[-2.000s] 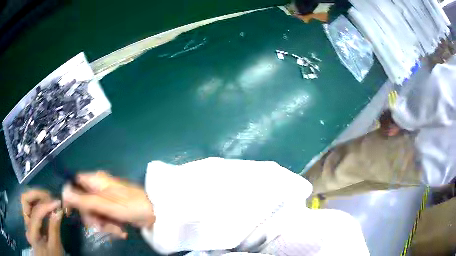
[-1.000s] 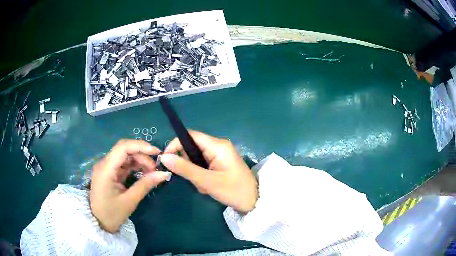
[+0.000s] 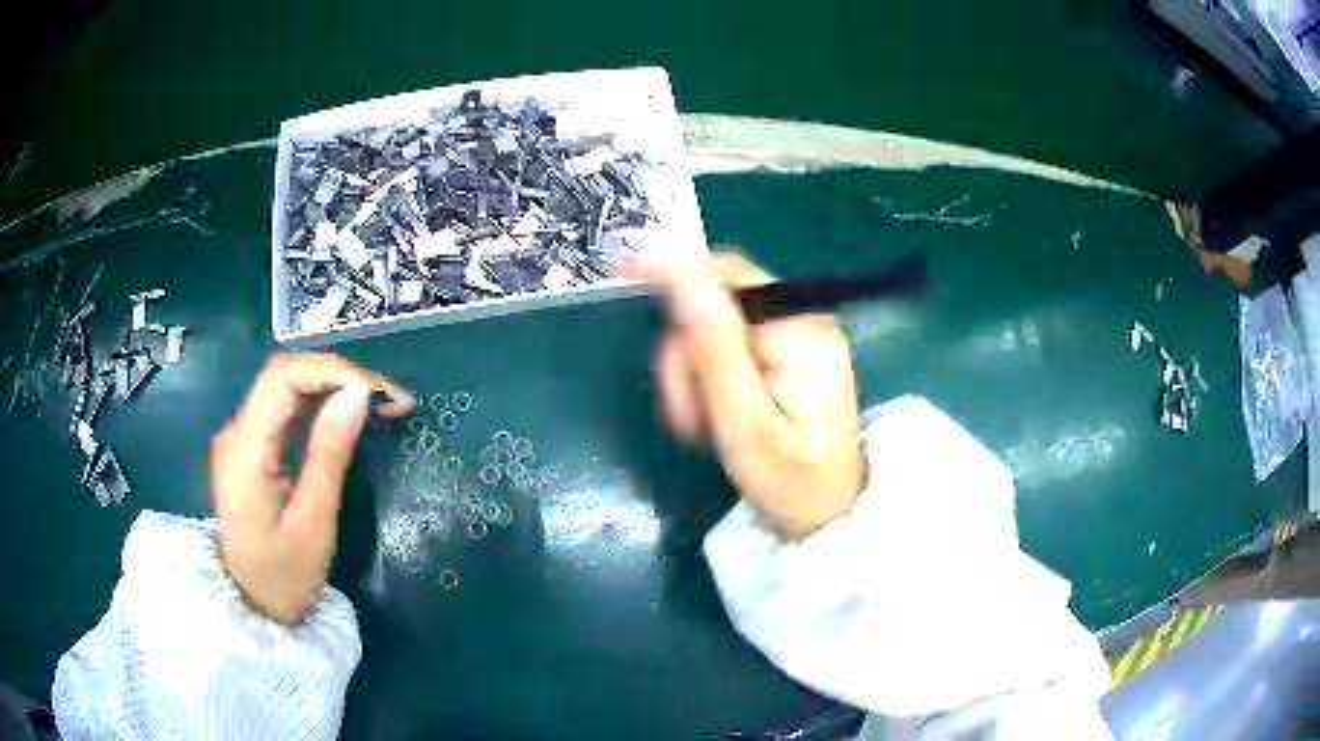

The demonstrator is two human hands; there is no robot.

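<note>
My left hand [image 3: 282,485] is left of centre above the bench, fingers curled, thumb near the index finger. A small dark spot shows at its fingertips; I cannot tell whether it is a component. My right hand [image 3: 767,384] is blurred, at the front right corner of the white parts box [image 3: 500,300]. It holds black tweezers [image 3: 840,290], which point to the right, away from the box. Its fingertips are too blurred to show a component. Many small clear rings [image 3: 500,471] lie flat on the bench between my hands. Silver and black components [image 3: 478,203] fill the box.
A loose group of components [image 3: 109,377] lies at the far left. A smaller group [image 3: 1177,394] lies at the far right beside a clear plastic bag [image 3: 1271,377]. Part of another person's hand [image 3: 1228,264] shows at the right. Yellow-black tape [image 3: 1165,644] marks the floor at the lower right.
The view has swung from the right side to the bench front. Since one second ago my hands have parted: the right moved up and right to the box, the left slightly left, uncovering the rings.
</note>
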